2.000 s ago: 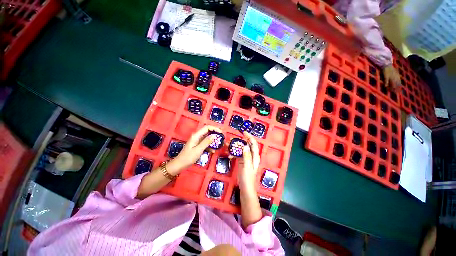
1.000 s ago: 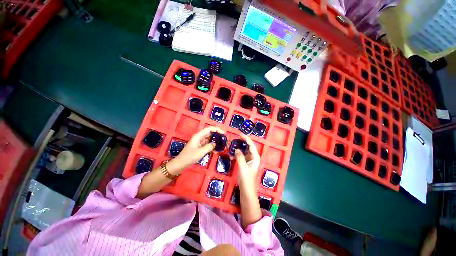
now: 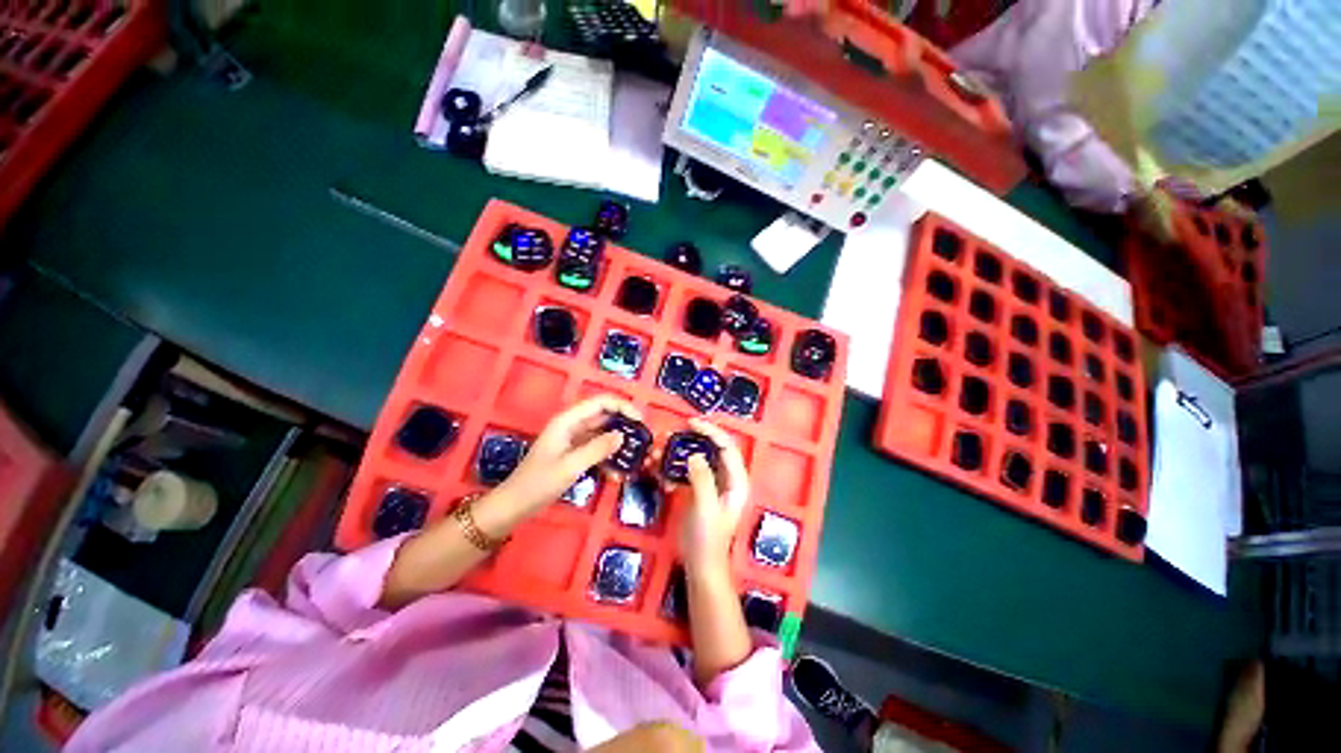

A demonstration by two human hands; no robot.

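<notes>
My left hand (image 3: pixel 566 459) holds a black square smartwatch unit (image 3: pixel 628 443) by its edges, its face up with small lit marks. My right hand (image 3: pixel 712 493) holds a second smartwatch unit (image 3: pixel 685 455) just to the right, also face up with small bluish marks. Both are held above the middle of the red compartment tray (image 3: pixel 544 558). Many units sit in the tray's pockets, some with glaring faces. A unit with blue dots (image 3: pixel 706 389) rests across others in the tray. Units with green glow (image 3: pixel 580 256) stand at the tray's far edge.
A tester (image 3: pixel 780 125) with coloured screen stands behind the tray. A notebook (image 3: pixel 552 125), pen and black round items lie upper left. A small white box (image 3: pixel 790 240) is beside the tester. Another filled red tray (image 3: pixel 909 428) and a clipboard (image 3: pixel 1188 486) lie right. Another person's sleeve (image 3: pixel 1047 88) shows upper right.
The faces of the held units changed from colourful icons to dark, then to small bluish marks. The view has shifted slightly. At upper right, a red tray has moved and the other person's arm has come back into view.
</notes>
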